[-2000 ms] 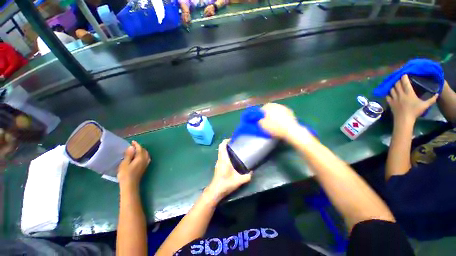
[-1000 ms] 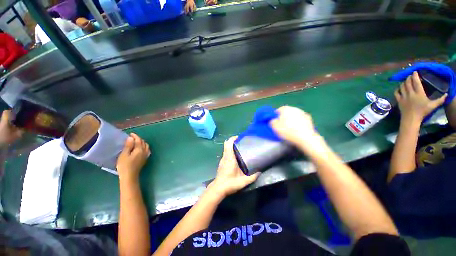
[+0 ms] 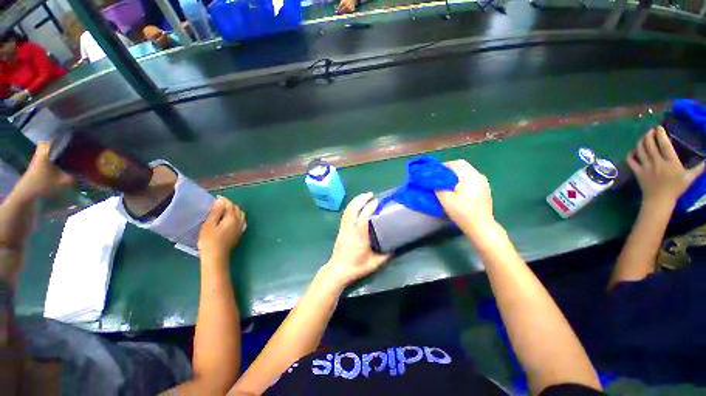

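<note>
A grey speaker [image 3: 404,227] with a dark rim at its left end lies tilted over the front of the green bench. My left hand [image 3: 356,238] grips its dark left end, thumb below, fingers behind. My right hand [image 3: 469,197] holds a crumpled blue cloth [image 3: 426,186] pressed on the speaker's upper side. The cloth and right hand hide the speaker's far end. A light-blue bottle [image 3: 325,187] stands on the bench behind my left hand.
The left neighbour holds a dark mallet [image 3: 104,164] against a white-wrapped unit [image 3: 182,213], beside white sheets [image 3: 85,259]. At right, a white bottle [image 3: 580,188] stands open near another worker's hand [image 3: 658,166]. Beyond lie the conveyor [image 3: 387,97] and a blue bin [image 3: 255,19].
The left neighbour's mallet has come in from the left to the wrapped unit's open end. The view has shifted slightly. My right hand and the cloth have moved over the speaker.
</note>
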